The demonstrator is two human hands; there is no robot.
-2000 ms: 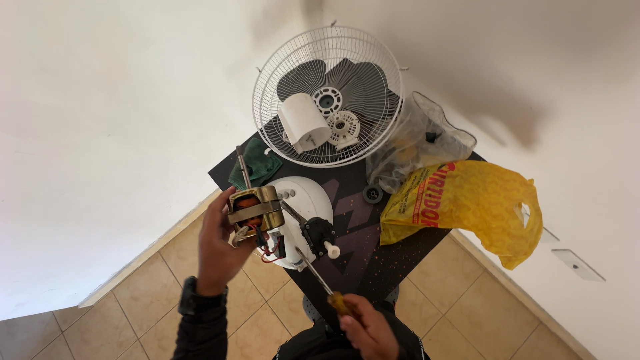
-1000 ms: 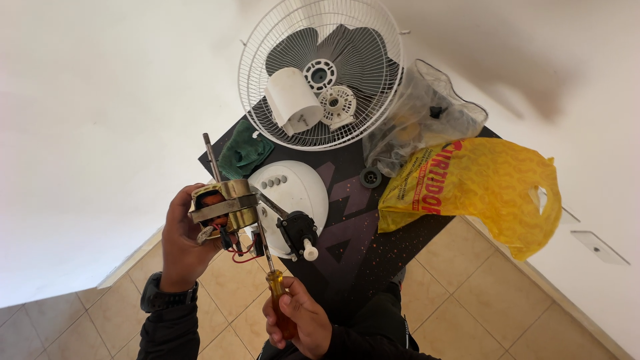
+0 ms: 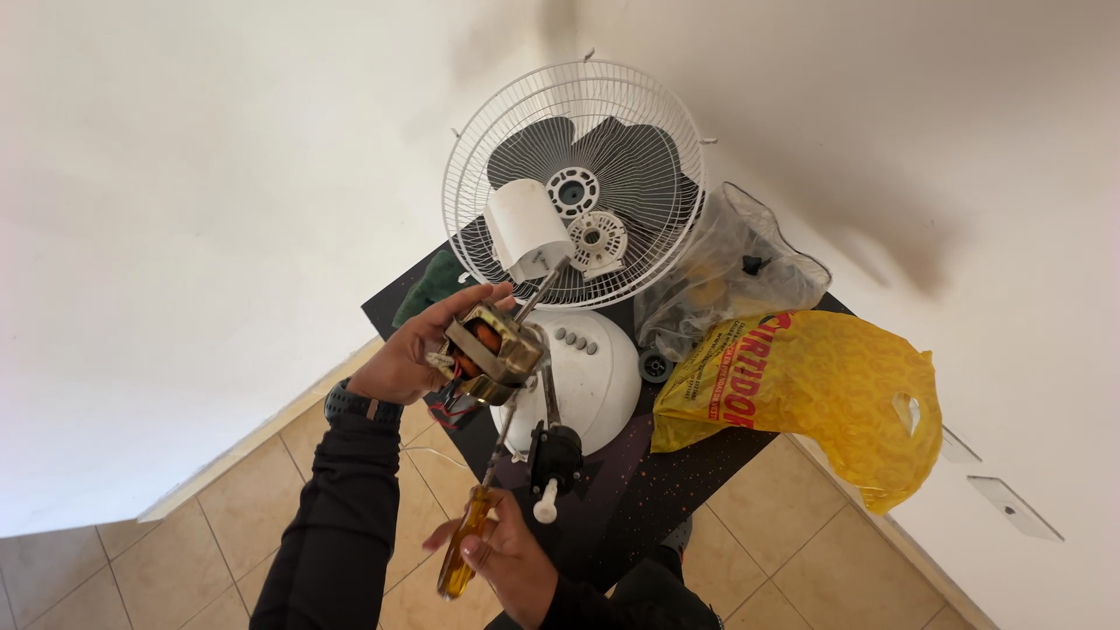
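Observation:
My left hand (image 3: 407, 354) grips a fan motor (image 3: 492, 352) with copper windings, a metal frame and a long shaft pointing up and to the right. Red wires (image 3: 451, 407) hang below it. Fingers of my right hand (image 3: 507, 551) hold a screwdriver (image 3: 466, 542) by its amber handle; its blade reaches up to the motor's lower side, though the exact contact of the tip cannot be told. Right of the blade is a black gearbox (image 3: 555, 455) with a white knob, on a metal rod. Behind them lies the white fan base (image 3: 591, 385) with several grey buttons.
A wire fan guard (image 3: 455, 210) holds grey blades (image 3: 643, 171), a white motor cover (image 3: 525, 223) and a round vented part (image 3: 599, 241). A clear bag (image 3: 700, 280), yellow plastic bag (image 3: 814, 385), dark round knob (image 3: 654, 367) and green cloth (image 3: 433, 284) lie on the black table (image 3: 691, 468).
The motor has turned in my left hand, its shaft now leaning to the right. The screwdriver, held right of the motor two seconds ago, is now below it.

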